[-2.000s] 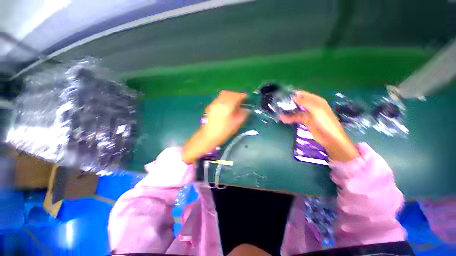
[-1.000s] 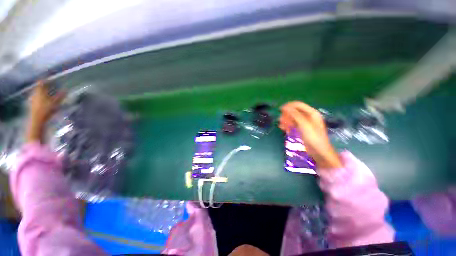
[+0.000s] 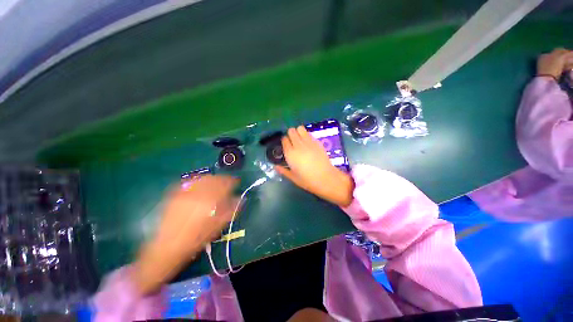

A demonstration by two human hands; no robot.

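A round black charging case (image 3: 230,157) stands open on the green mat, a light ring in its centre. My right hand (image 3: 309,162) is on a second open black case (image 3: 274,149), fingers over its right side. My left hand (image 3: 195,217) is blurred, low over the left phone (image 3: 196,174), hiding most of it; whether it holds anything cannot be told. The right phone (image 3: 333,143), with a purple screen, lies partly behind my right hand. A white cable (image 3: 233,217) loops beside my left hand, with a yellow strip (image 3: 234,236) across it.
Two black cases in clear film (image 3: 364,125) (image 3: 407,112) lie right of the phones. A pale slanting post (image 3: 471,44) stands behind them. Glossy blister trays (image 3: 44,233) are stacked far left. Another person's hand and pink sleeve (image 3: 545,122) are at the right edge.
The view has turned to the right. My left hand has moved from the blister trays back over the left phone. My right hand has moved from above the right phone to the second case.
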